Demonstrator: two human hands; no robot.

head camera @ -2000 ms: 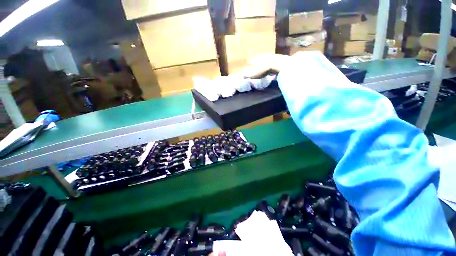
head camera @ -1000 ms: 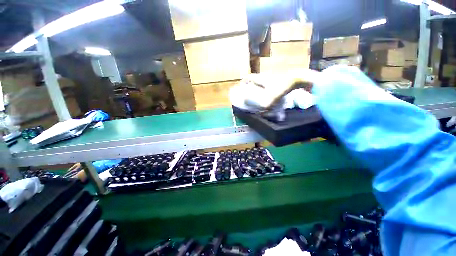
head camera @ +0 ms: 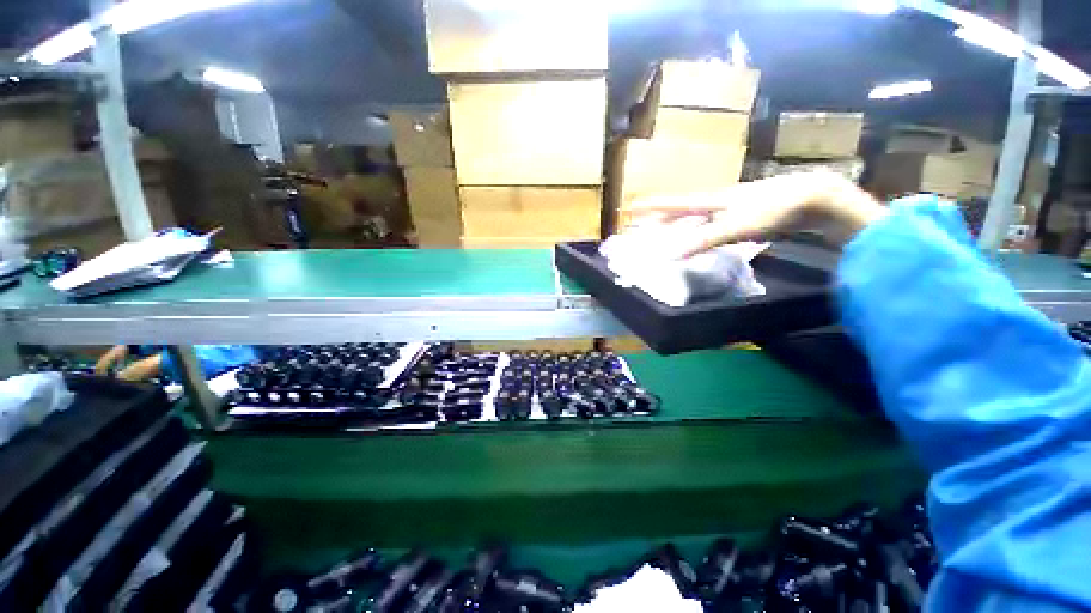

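My right hand (head camera: 766,216), in a light-blue sleeve, reaches over the black tray (head camera: 730,321) on the upper shelf. Its fingers are closed around a bunch of white pieces (head camera: 706,275) at the tray's left part; the fingertips are blurred. A white sheet or pouch (head camera: 646,594) lies at the bottom centre, cut off by the edge. Loose black cylinders (head camera: 826,563) lie around it on the green bench. My left hand is not in view.
Black trays (head camera: 108,479) lean in a stack at left, with a white piece (head camera: 34,401) on top. Black cylinders (head camera: 562,383) stand in rows below the shelf (head camera: 419,321). Papers (head camera: 138,263) lie on it. Another person's hand (head camera: 132,363) shows at left. Cartons (head camera: 526,132) stand behind.
My right hand has drawn the white pieces, earlier lined along the tray's back edge, into a bunch. The view has turned left, and my left fingertip has left the picture.
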